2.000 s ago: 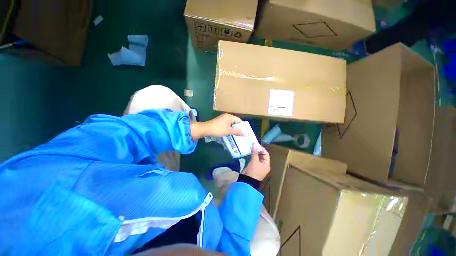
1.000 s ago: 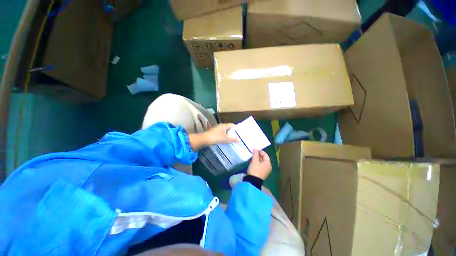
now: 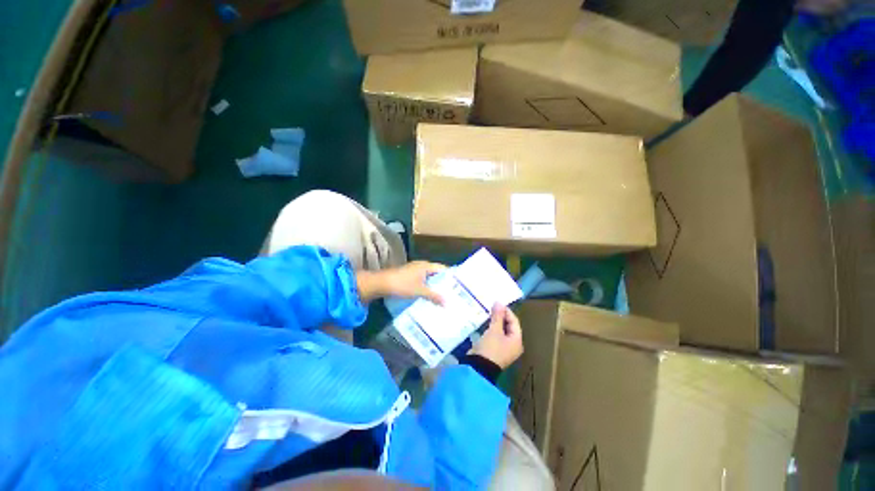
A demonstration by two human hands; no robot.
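Note:
A white label strip [image 3: 451, 307] with black print and barcodes is held in front of my knees, slanting from lower left to upper right. My left hand [image 3: 408, 281] pinches its upper edge, thumb on top. My right hand [image 3: 501, 336] grips the edge near its blank right end. The strip's lower left end hangs near my legs. Just beyond lies a taped brown carton [image 3: 585, 182] with a white label [image 3: 532, 216] stuck near its close edge. The fingers under the strip are hidden.
Another carton [image 3: 614, 403] stands close at lower right; an open carton [image 3: 700, 221] is at right. More cartons [image 3: 576, 81] are behind. Blue backing paper [image 3: 273, 155] lies on the floor. A person's dark sleeve [image 3: 739, 62] shows upper right.
The strip, bunched small two seconds ago, is now spread out longer between my hands, with printed sections showing. The view has shifted a little. Both hands keep hold.

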